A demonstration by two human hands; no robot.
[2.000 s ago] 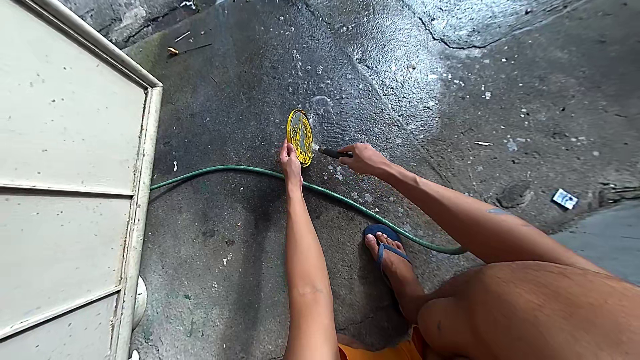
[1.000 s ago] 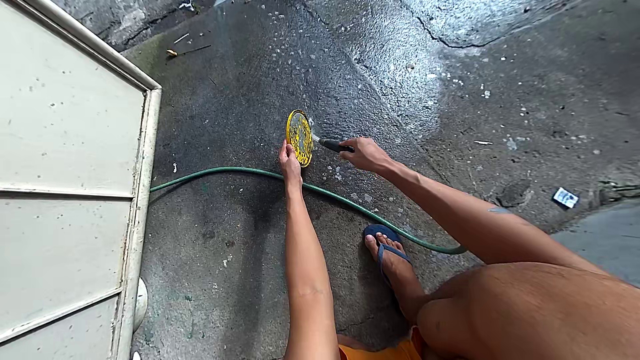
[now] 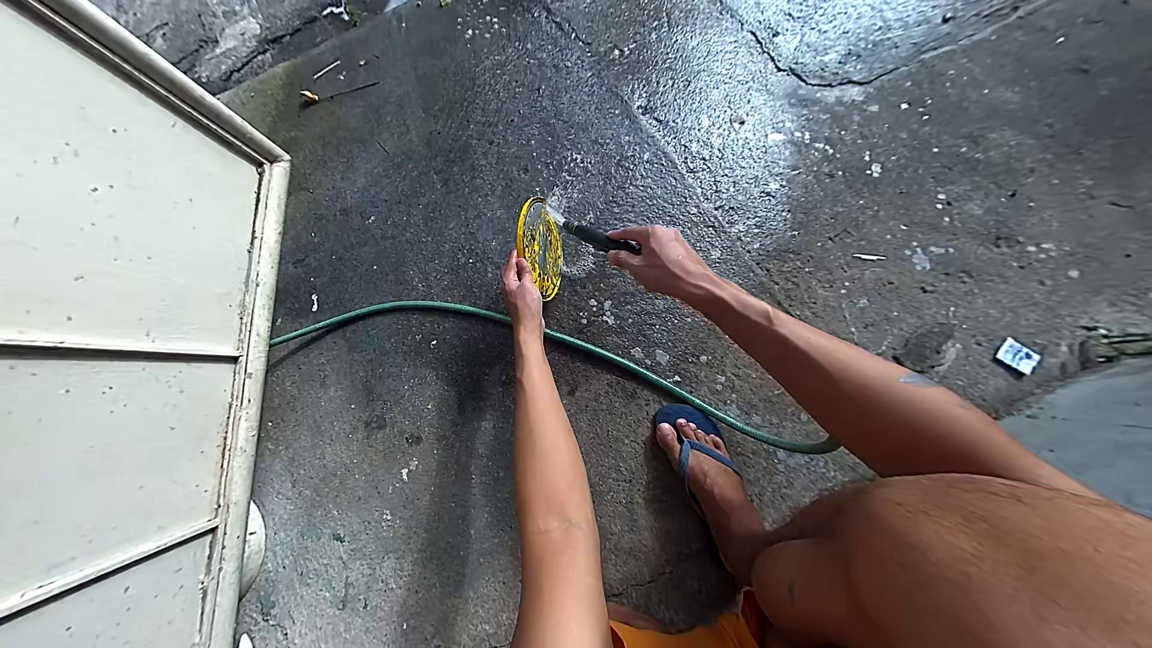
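Observation:
My left hand (image 3: 525, 292) grips the lower edge of a round yellow openwork disc (image 3: 540, 249), which is tilted nearly edge-on above the wet concrete. Closed around a dark hose nozzle (image 3: 594, 238) is my right hand (image 3: 661, 261), just to the right of the disc. Water sprays from the nozzle's tip onto the disc's upper right side and splashes off. A green garden hose (image 3: 621, 362) runs over the ground, passing behind my left wrist and toward my right forearm.
A cream metal panel (image 3: 117, 252) with a framed edge stands at the left. My foot in a blue flip-flop (image 3: 688, 418) is below the hose. A small printed packet (image 3: 1018, 356) lies at the right, and a twig (image 3: 351, 91) at the upper left. Cracks cross the concrete.
The nozzle's tip and its spray have moved up along the disc, from its lower right side toward its upper part. My left hand stays at the disc's lower edge.

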